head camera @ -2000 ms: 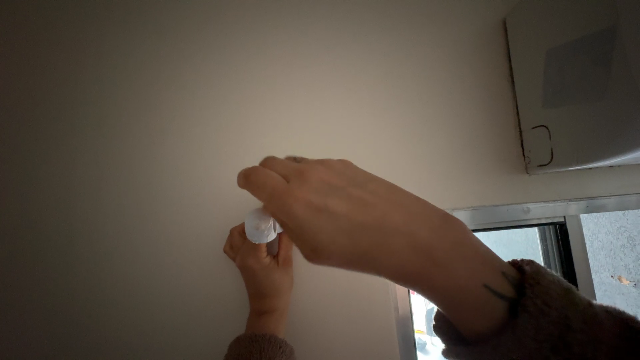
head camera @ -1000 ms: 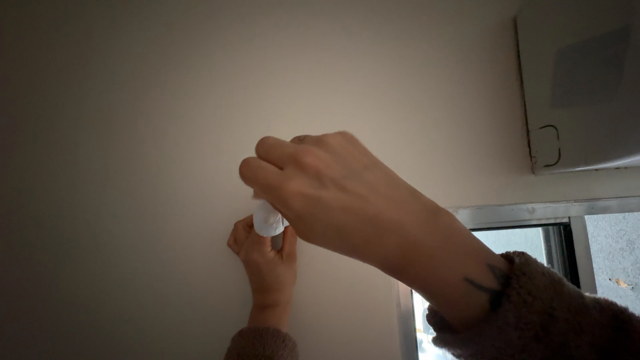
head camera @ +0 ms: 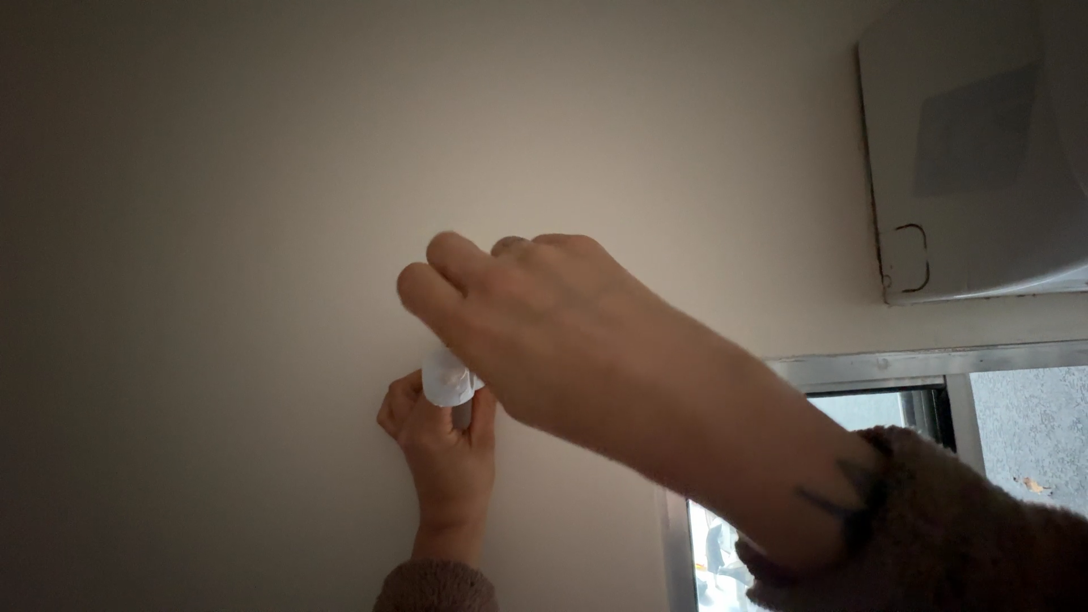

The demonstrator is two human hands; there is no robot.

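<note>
Against a pale ceiling or wall surface, my left hand [head camera: 446, 442] reaches up from below, its fingers around a small white rounded fixture or cap [head camera: 447, 378]. A short grey part shows between those fingers, just under the white piece. My right hand [head camera: 544, 327] comes in from the lower right, directly above and to the right of the white piece, with its fingers curled. Its palm and fingertips face away, so whether it grips something is hidden. Both arms wear fuzzy brown sleeves.
A white boxy unit [head camera: 977, 170] with a grey panel is mounted at the upper right. Below it runs a metal-framed window [head camera: 892, 364] with bright light behind it, partly covered by my right forearm. The plain pale surface [head camera: 212, 212] spans the left and middle.
My right hand has changed its tilt and finger position slightly above the white piece. My left hand stays at the white piece throughout.
</note>
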